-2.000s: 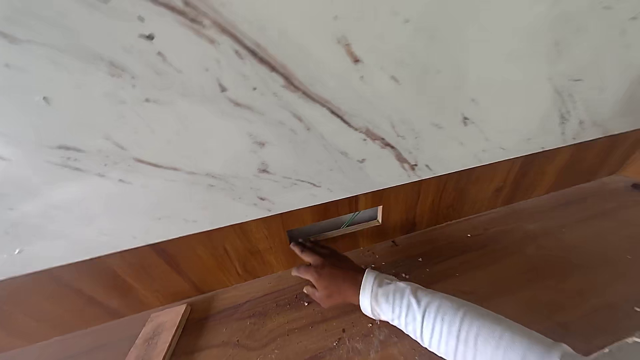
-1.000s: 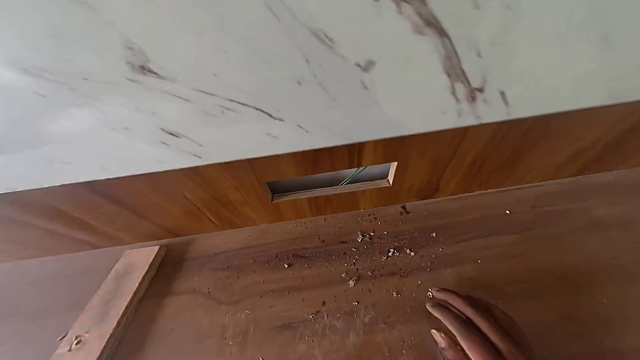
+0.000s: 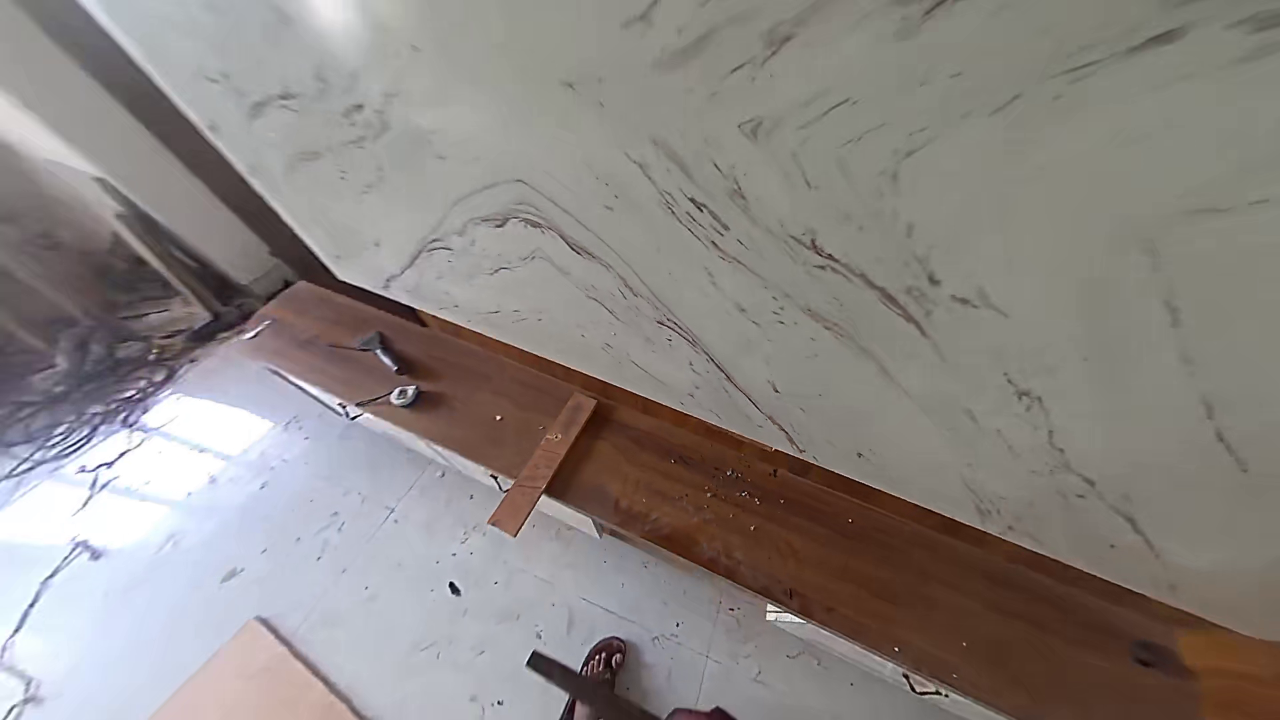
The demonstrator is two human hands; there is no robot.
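A long wood-grain ledge (image 3: pixel 650 480) runs along the marble-patterned panel (image 3: pixel 700 240), with small debris (image 3: pixel 738 485) on it. Across the ledge lies a short wooden board (image 3: pixel 545 465), its near end over the edge. A dark flat bar (image 3: pixel 585 685) juts in at the bottom, in front of a sandalled foot. Beside it, a dark reddish shape is cut off by the frame edge; whether it is part of my right hand cannot be told. My left hand is out of view.
A dark-handled tool (image 3: pixel 380 352) and a small round white object (image 3: pixel 404 395) lie towards the ledge's far left end. Below is a pale, littered floor (image 3: pixel 400 560), with a light brown sheet (image 3: pixel 255 680) at lower left. Tangled dark material (image 3: pixel 90 370) lies far left.
The view has swung widely and pulled back. The hand at the slot's lower edge, later over the ledge, is no longer clearly visible. A dark bar now shows at the bottom.
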